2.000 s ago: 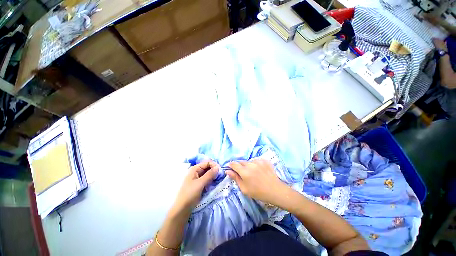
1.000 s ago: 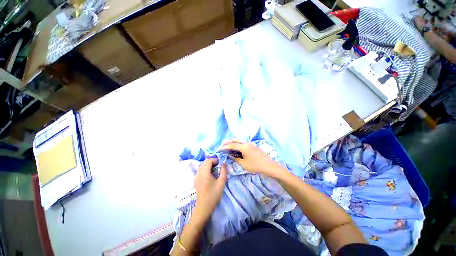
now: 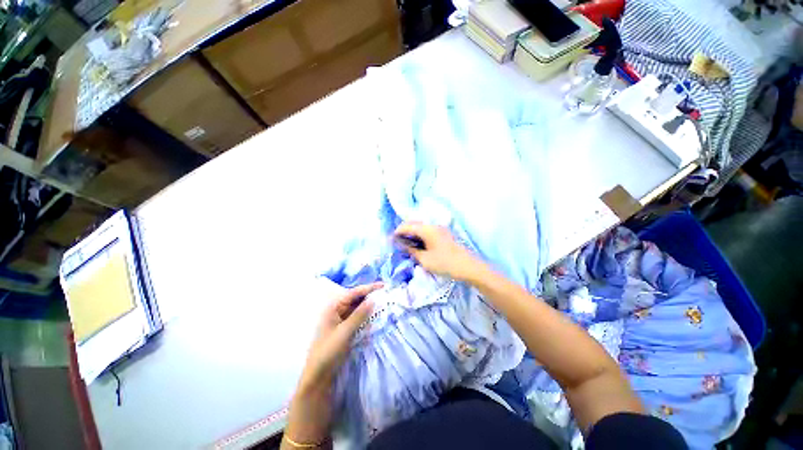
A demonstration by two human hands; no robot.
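Note:
A light blue dress lies over the table's near edge, its gathered skirt towards me and plain pale blue cloth spread away across the table. A white lace band crosses it at the waist. My left hand rests at the left end of the band, fingers on the cloth; its fingertips are partly hidden. My right hand is above the band, curled around small black thread snips, near the bunched blue cloth.
A white table bears a paper stack with a yellow sheet at left, and books, a phone and a white power strip at far right. Floral dresses lie over a blue bin. Cartons stand behind.
The black snips now show in my right hand, which has moved up and away from my left hand. My left hand has moved slightly left along the lace band.

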